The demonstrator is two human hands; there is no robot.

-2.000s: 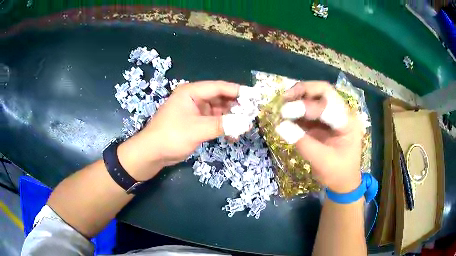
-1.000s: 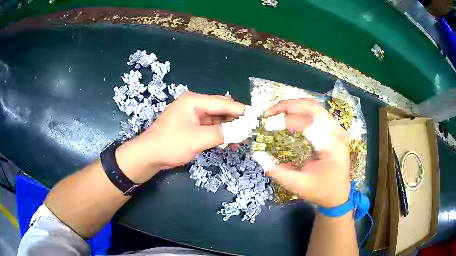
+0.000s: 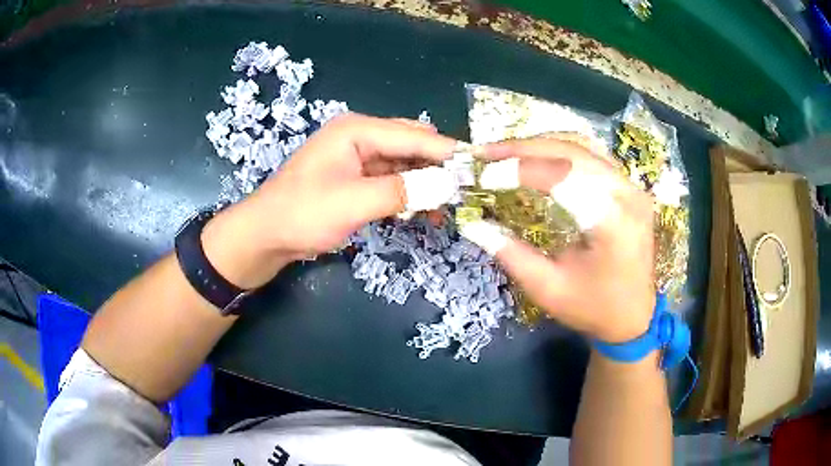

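Observation:
My left hand (image 3: 337,187), with white wraps on its fingertips, pinches a small pale plastic housing (image 3: 462,169) between thumb and fingers. My right hand (image 3: 583,227), also wrapped, is close against it. A small brass contact (image 3: 469,215) shows at my right thumb and fingertips. Whether the contact sits in the housing cannot be told. Loose pale housings (image 3: 437,282) lie below my hands, with more in a pile (image 3: 260,118) at the left. The clear bag of contacts (image 3: 528,118) lies under my right hand, which hides much of its gold heap.
A second clear bag (image 3: 672,187) with gold and white contents lies beside the brown cardboard tray (image 3: 800,291), which holds a dark pen-like tool (image 3: 751,296) and a yellowish ring (image 3: 772,268). A chipped rail (image 3: 583,56) borders the green belt (image 3: 711,55). A blue bin (image 3: 64,341) is at lower left.
Since two seconds ago my right hand has closed in on my left at the housing. Over the last second both hands stay together. The whole view has shifted, so the table sits higher.

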